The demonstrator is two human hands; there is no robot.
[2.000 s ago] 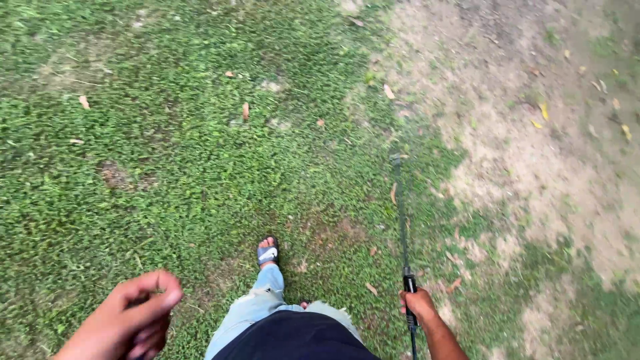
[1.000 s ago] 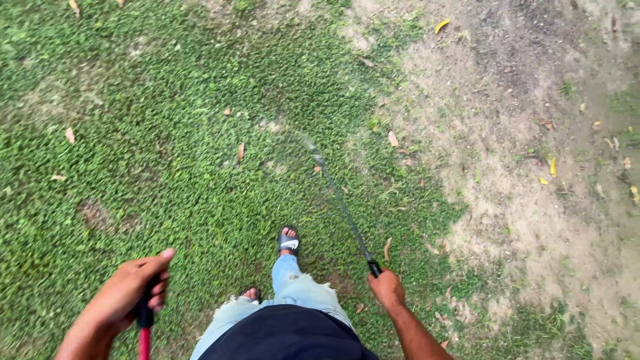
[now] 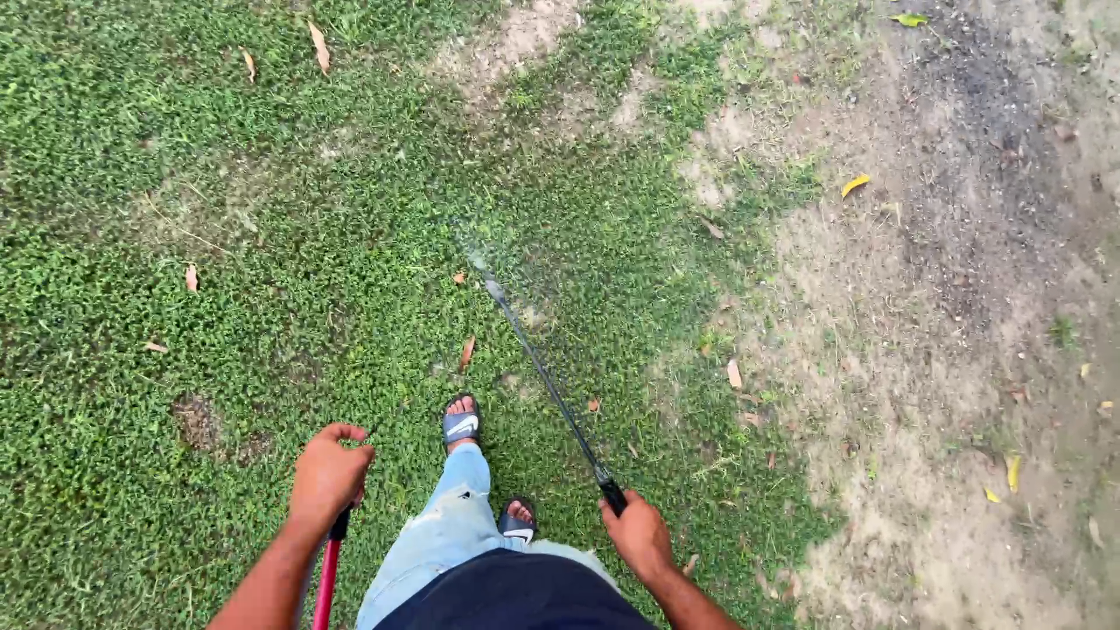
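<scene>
My right hand [image 3: 637,532] is closed around the black handle of a spray wand [image 3: 557,398]. The thin dark wand slants up and left from it over the grass, and a fine mist [image 3: 477,261] leaves its tip. My left hand [image 3: 329,477], at lower left, grips the black end of a red lever [image 3: 326,577], which runs down out of view beside my leg. Part of that grip is hidden under the hand, and the index finger and thumb stand out from it.
Short green grass [image 3: 262,367] spreads on the left and middle, with dry leaves on it. Bare sandy soil [image 3: 892,367] lies to the right, with a darker gravelly strip. My sandalled feet, one in a slide sandal [image 3: 461,425] ahead of the other, stand on the grass.
The wand pointed nearly straight ahead two seconds ago and now slants to the left. The red lever under my left hand was not visible in the oldest frame.
</scene>
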